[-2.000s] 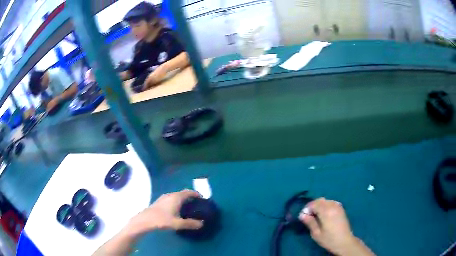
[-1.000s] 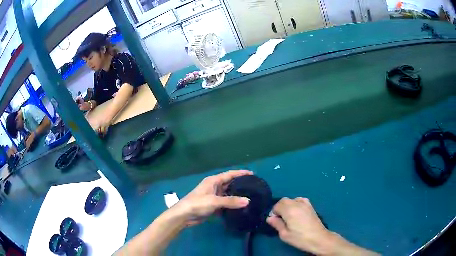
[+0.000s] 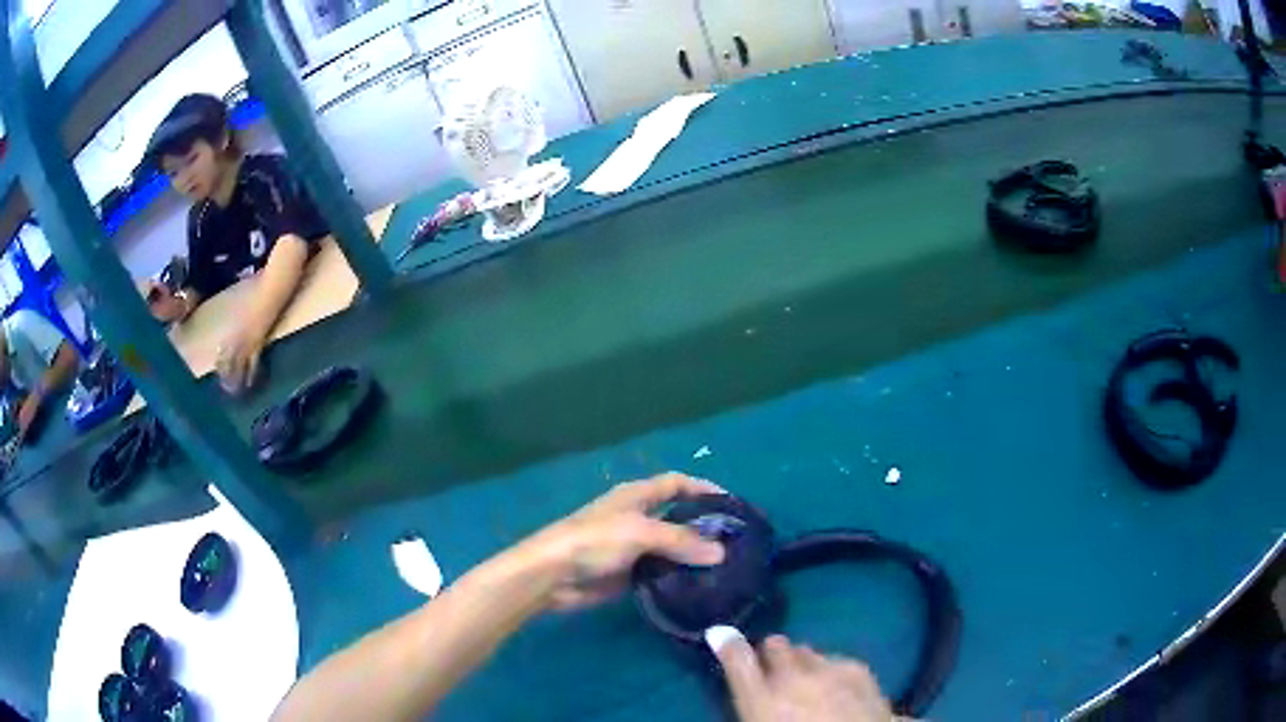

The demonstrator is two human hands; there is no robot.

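A round black earcup housing (image 3: pixel 722 585) sits at the end of a black headband (image 3: pixel 924 578), low in the middle of the view. The headband curves out to the right on the teal bench. My left hand (image 3: pixel 628 543) grips the cup from its left and top, thumb across the dark face. My right hand (image 3: pixel 797 684) is at the cup's lower edge, with a white cover on one fingertip touching the rim. The right hand is partly cut off by the bottom edge; whether it grips anything is hidden.
Several open cups (image 3: pixel 209 571) lie on a white sheet (image 3: pixel 268 621) at left. A white scrap (image 3: pixel 416 564) lies nearby. Another headband (image 3: pixel 1171 409) lies at right. Headphones (image 3: pixel 322 416) sit on the belt behind. A teal upright (image 3: pixel 155 353) stands at left. A person (image 3: pixel 240 212) sits opposite.
The cup has come to the headband end in my left hand. The headband loop now shows spread to the right. My right hand has moved down to the cup's lower rim. The view has shifted right.
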